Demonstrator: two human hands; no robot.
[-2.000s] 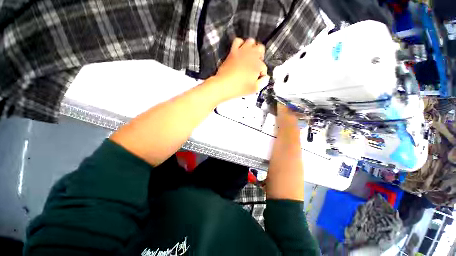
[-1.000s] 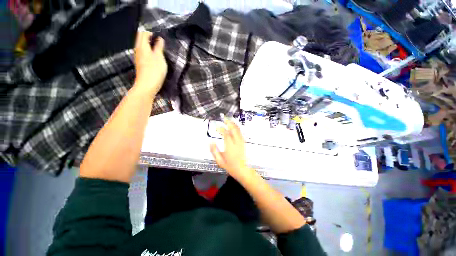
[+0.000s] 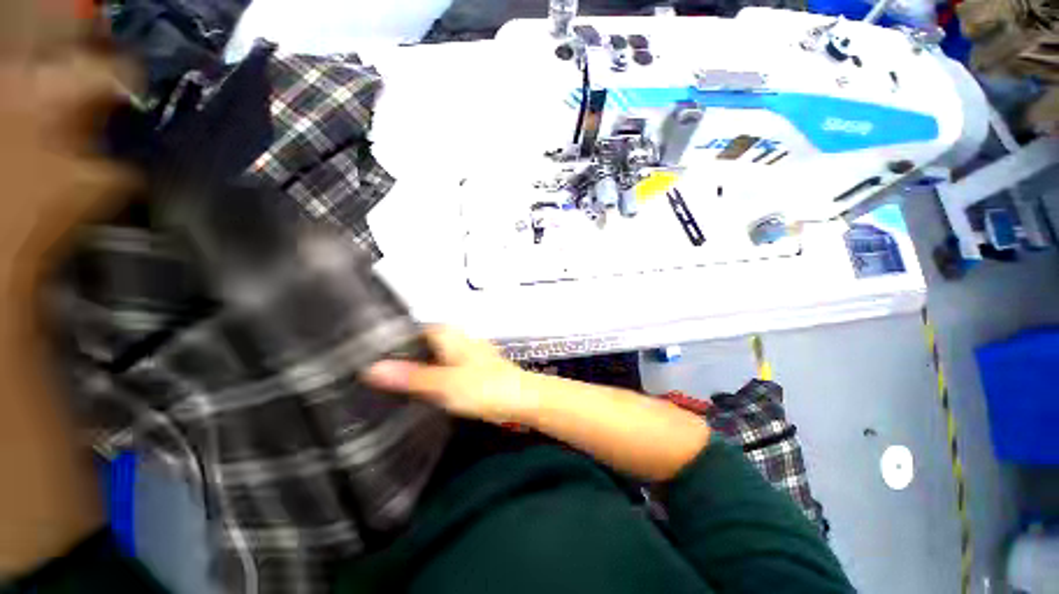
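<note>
The plaid garment (image 3: 314, 406), in black, grey and white checks, is bunched and blurred at the left, partly off the table's front left. My right hand (image 3: 453, 374) pinches its edge between thumb and fingers. My left arm is a large blur at the left edge, and I cannot make out what its hand does. The white sewing machine (image 3: 790, 116) with a blue panel stands at the right. Its presser foot area (image 3: 540, 221) has no fabric under it. More plaid fabric (image 3: 319, 128) lies on the table's left part.
A smaller plaid piece (image 3: 772, 447) hangs below the table edge, right of my right forearm. A blue bin (image 3: 1022, 395) stands at the far right on the grey floor (image 3: 836, 383). A white disc (image 3: 897, 466) shows on the floor. Brown fabric (image 3: 1010, 41) lies at the top right.
The plaid garment has come away from the machine towards me and the left. My right hand has moved from the bed to the garment's edge. My left arm is now close to the camera. The view has shifted.
</note>
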